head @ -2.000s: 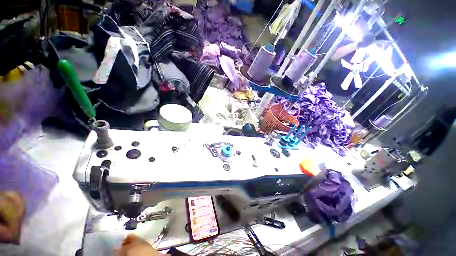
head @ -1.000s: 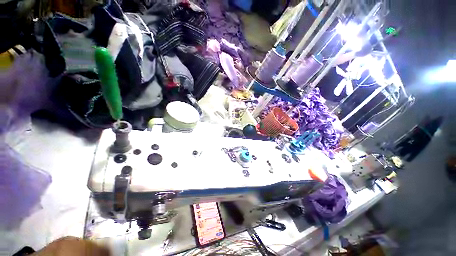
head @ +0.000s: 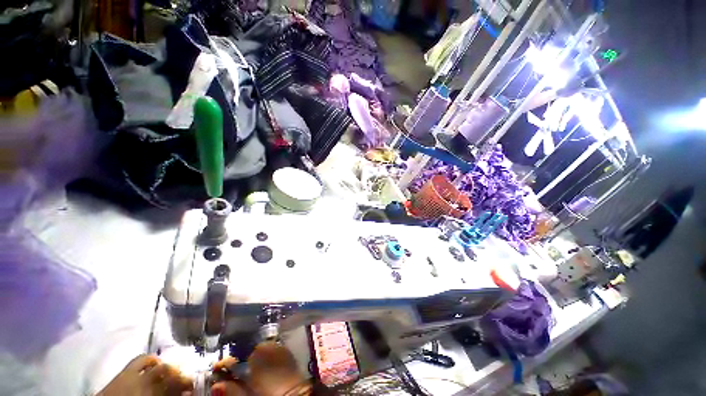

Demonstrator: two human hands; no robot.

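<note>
The white sewing machine [head: 333,271] fills the centre, its needle end at the lower left. My left hand [head: 147,377] is at the bottom edge, left of the needle area, cut off by the frame. My right hand [head: 271,371] is just right of the needle area, under the machine head, also cut off. The fingers of both hands are close together around the presser foot area. Glare, blur and the machine head hide what lies under them; no workpiece can be made out. A lit smartphone [head: 334,353] lies under the machine arm, right of my right hand.
A green-handled tool [head: 209,147] stands in a holder on the machine's left end. Sheer purple fabric [head: 46,286] lies at left. Behind are denim garments [head: 139,85], a pale round cup [head: 296,189], an orange-red basket [head: 440,197] and thread cones [head: 428,110]. A purple bundle [head: 522,319] sits at the right end.
Both my hands are now at the needle area; one second ago only one blurred hand showed at the lower left edge. The view has shifted, so the machine sits further right in it.
</note>
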